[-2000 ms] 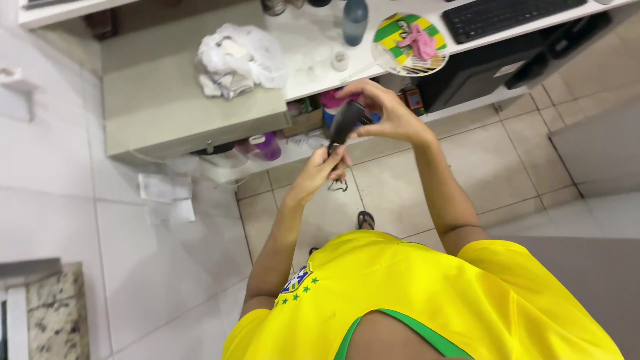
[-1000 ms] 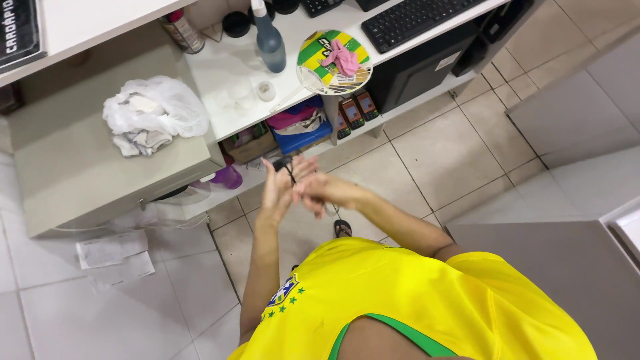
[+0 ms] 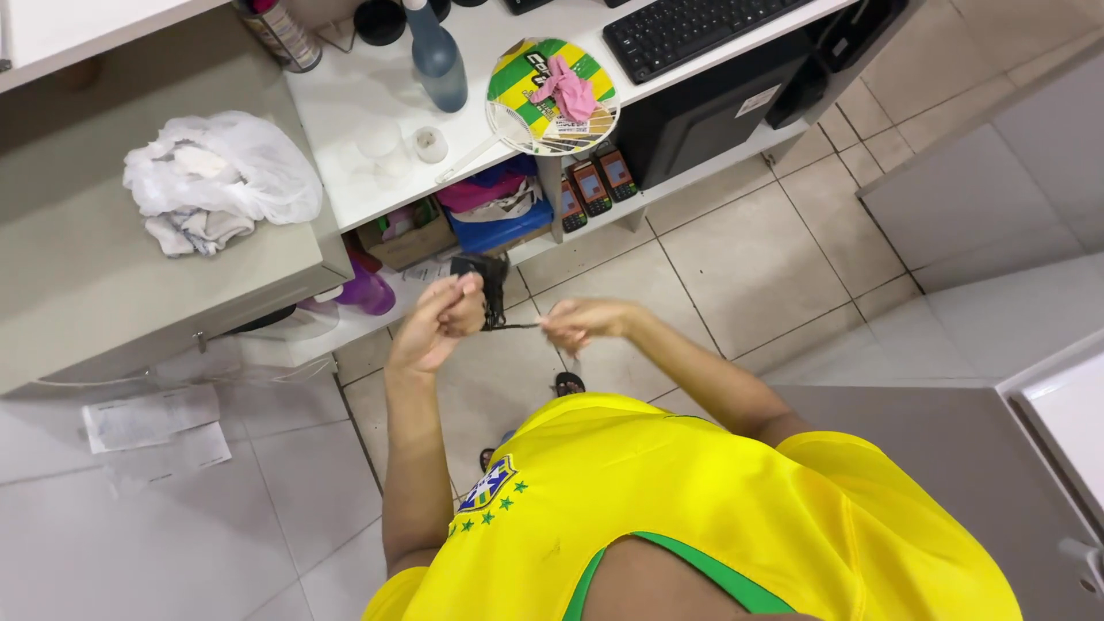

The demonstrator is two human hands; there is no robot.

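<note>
My left hand [image 3: 442, 319] is closed around a black object with a dark cord bundled against it [image 3: 488, 289], perhaps a power adapter; motion blur hides its exact kind. To the right of it, my right hand [image 3: 586, 323] pinches a thin dark strand of the cord between its fingertips. The strand runs taut and nearly level between the two hands. Both hands are held above the tiled floor, in front of the low shelf.
A white desk [image 3: 362, 164] bears a spray bottle [image 3: 438, 65], a round fan [image 3: 552, 95] with a pink cloth and a keyboard [image 3: 690, 30]. Card terminals [image 3: 591, 188] stand on the shelf below. A plastic bag [image 3: 224, 168] lies on the cabinet at left.
My hands, together one second ago, are now apart with a strand stretched between them. The view has shifted somewhat.
</note>
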